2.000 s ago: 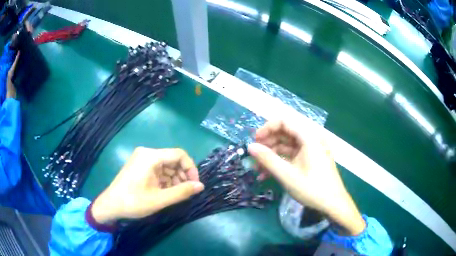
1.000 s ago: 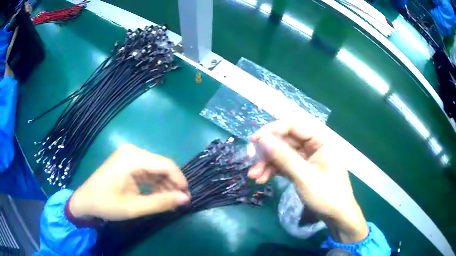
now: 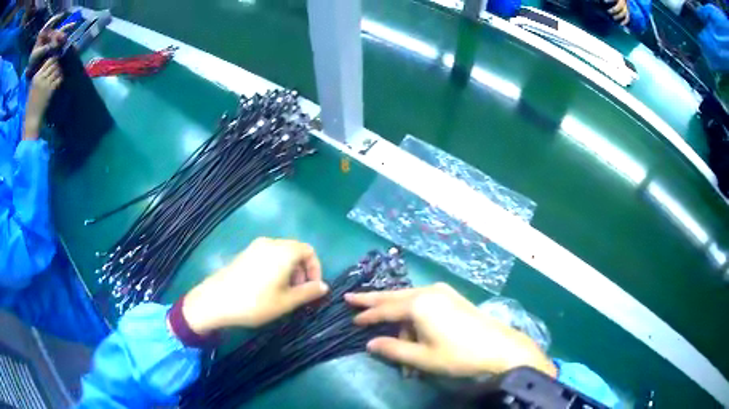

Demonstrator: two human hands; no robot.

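A bundle of black cable leads (image 3: 296, 339) with small metal connectors lies on the green bench in front of me. My left hand (image 3: 260, 286) is over the upper left side of the bundle, fingers curled with thumb and forefinger close together; whether it holds a lead I cannot tell. My right hand (image 3: 432, 329) lies over the connector end of the bundle, fingers spread and apart, with nothing seen in it. A second fanned bundle of black leads (image 3: 208, 188) lies at the left. A black housing (image 3: 537, 391) is partly in view at the bottom edge.
A flat clear bag (image 3: 440, 212) lies across the white rail (image 3: 583, 279). A round clear bag (image 3: 518, 321) is partly behind my right hand. A grey post (image 3: 337, 76) stands at the rail. A neighbour in blue sleeves holds a dark unit (image 3: 76, 104) beside red wires (image 3: 132, 64).
My right hand has moved down from above the connectors onto the bundle, and its fingers have opened. My left hand has shifted slightly right in view. The black housing now shows at the bottom.
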